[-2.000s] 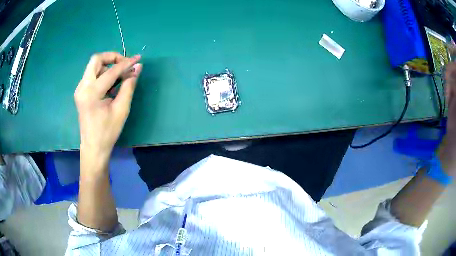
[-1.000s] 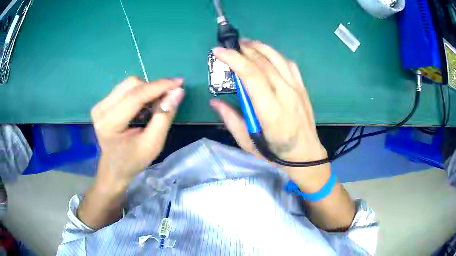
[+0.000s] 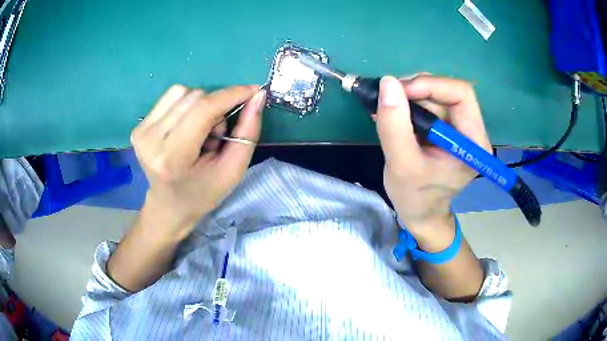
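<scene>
The watch module [image 3: 293, 83] lies on the green mat in front of me, its silver-white board facing up. My right hand [image 3: 432, 140] holds the blue soldering iron [image 3: 466, 153] by its black grip, and its metal tip lies over the module's upper right part. My left hand [image 3: 203, 140] pinches a thin pale strand [image 3: 234, 140], likely solder wire, between thumb and forefinger. Its fingertips are at the module's left edge. Whether the wire touches the board cannot be told.
The blue station box [image 3: 578, 40] stands at the right with a black cable [image 3: 571, 126] from its front. A small white label [image 3: 477, 20] lies on the mat [image 3: 133, 60] at the upper right. Silvery strips [image 3: 8, 33] show at the far left.
My right hand came in from the far right with the iron, then turned its tip onto the module. My left hand moved right to the module; the strand no longer trails up across the mat.
</scene>
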